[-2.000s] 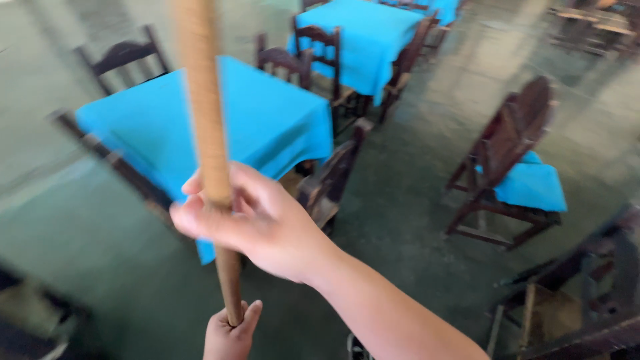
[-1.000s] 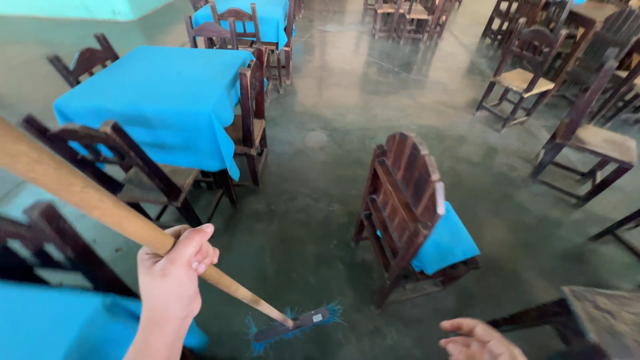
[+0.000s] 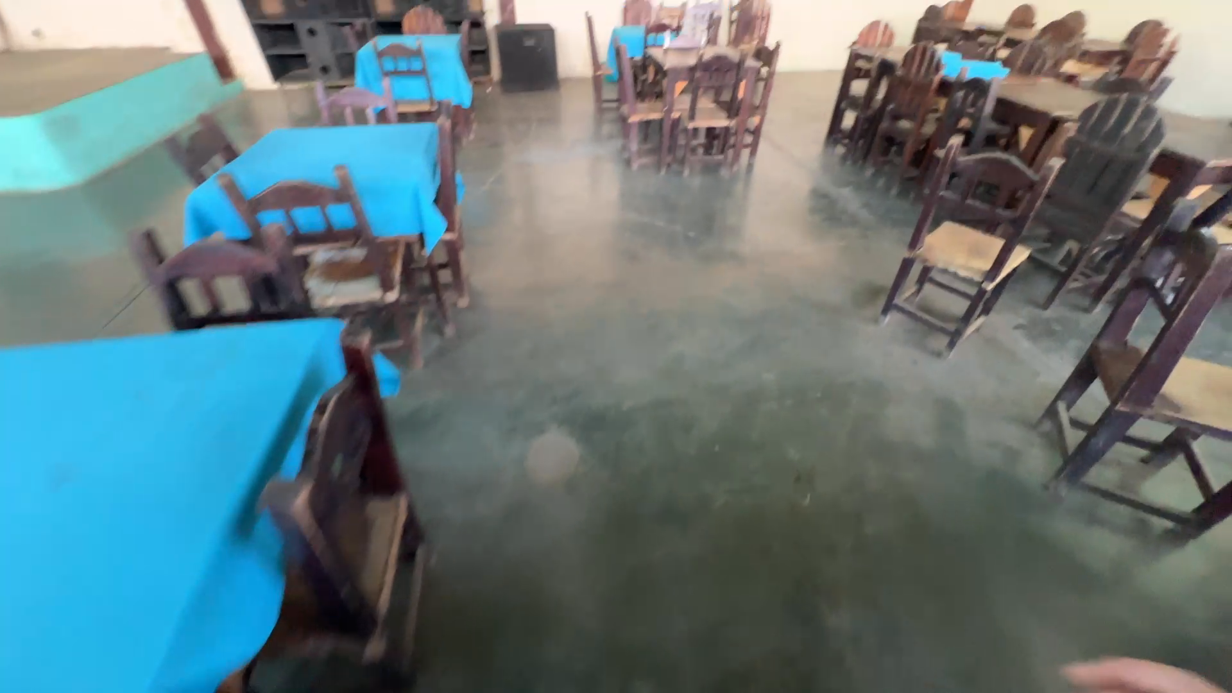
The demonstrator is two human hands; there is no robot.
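Observation:
Only a blurred part of my right hand shows, at the bottom right edge of the head view; its fingers are mostly cut off. Nothing can be made out in it. My left hand is out of the frame, and so is the broom. Below the right hand's side of the view, the nearest furniture is a dark wooden chair with a pale seat. At the lower left, a bright blue tablecloth covers a table, with a dark wooden chair against its right side.
Dark wooden chairs surround a second blue-covered table. A single wooden chair stands on the greenish concrete floor at right. Further tables and chairs, a black speaker box and a turquoise-edged platform are farther back.
The view has swung up across the room. My left hand and the broom, seen a second ago, have left the frame, as has the chair with the blue cloth on its seat.

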